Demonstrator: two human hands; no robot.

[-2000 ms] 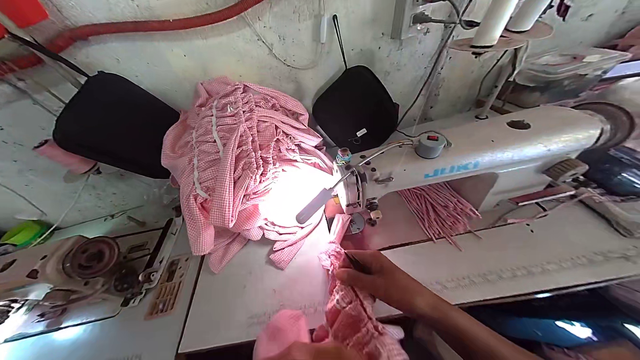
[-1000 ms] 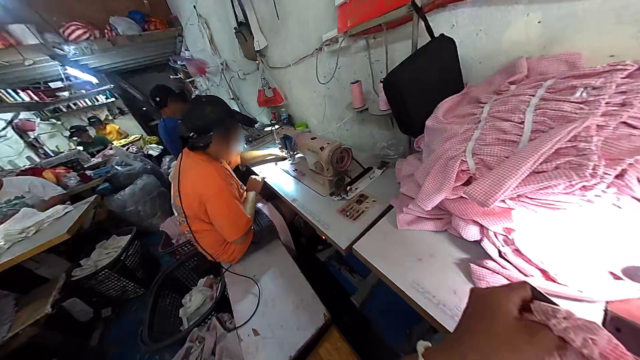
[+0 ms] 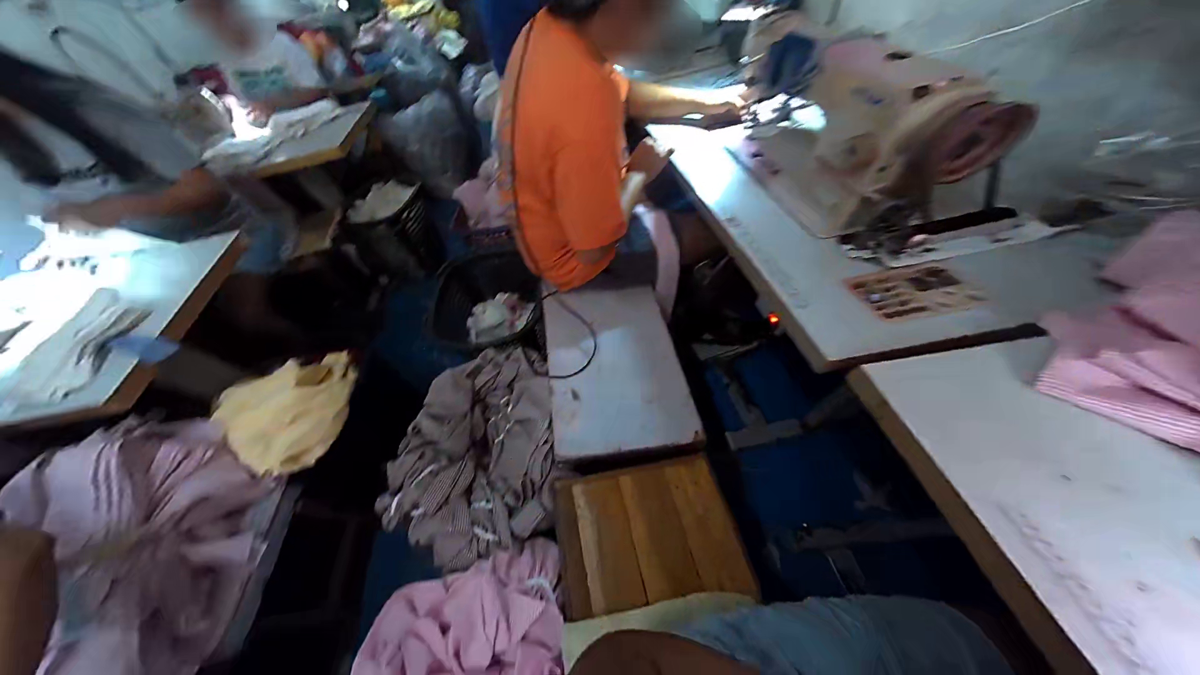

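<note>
Neither of my hands shows clearly. A patch of bare skin [image 3: 661,653] lies at the bottom edge beside blue cloth [image 3: 844,637]; whether it is an arm or a leg I cannot tell. Pink fabric [image 3: 469,614] lies in a heap low in the view, just left of a wooden slatted bench [image 3: 647,534]. Behind it is a heap of grey-brown gathered fabric [image 3: 478,441]. Pink checked cloth [image 3: 1139,356] rests on the white sewing table [image 3: 1050,478] at the right.
A person in an orange shirt [image 3: 562,141] sits at a sewing machine [image 3: 872,131] ahead. Black baskets [image 3: 441,309] stand left of a white-topped bench [image 3: 619,375]. Further left are pale pink garments [image 3: 150,534], yellow cloth [image 3: 291,412] and another worktable [image 3: 178,291] with people near it.
The view has swung far left and down from my sewing machine. The hand at the pink checked cloth one second ago is out of view.
</note>
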